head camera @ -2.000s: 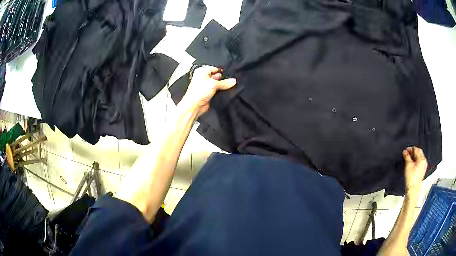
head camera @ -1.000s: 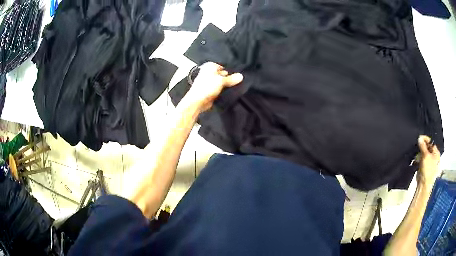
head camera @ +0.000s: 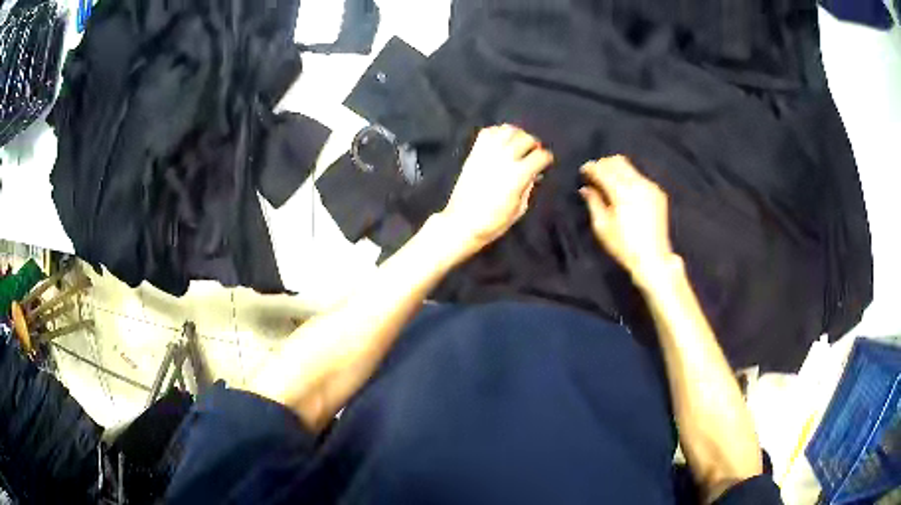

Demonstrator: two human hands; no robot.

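A black garment (head camera: 751,197) lies spread over the white table before me. My left hand (head camera: 499,182) is on its left-middle part, fingers bent at the cloth; a small dark spot shows by the fingertips. My right hand (head camera: 627,202) is just right of it, fingers curled over the same cloth. The two hands are a short way apart. Whether either pinches cloth or holds a tool is too blurred to tell. Two black cuffs stick out at the left, one with a small button (head camera: 382,77). A grey-black ring (head camera: 372,148) lies on the lower cuff (head camera: 351,197).
A second black garment pile (head camera: 168,148) lies at the left of the white table (head camera: 301,242). A dark blue cloth (head camera: 858,10) is at the far right edge. A blue crate (head camera: 860,424) stands below right. A wooden stool (head camera: 49,311) and dark heaps are below left.
My right hand has moved from the garment's lower right edge to its middle. My left hand has shifted right, away from the cuffs, and the ring shows fully. The cloth's folds have changed.
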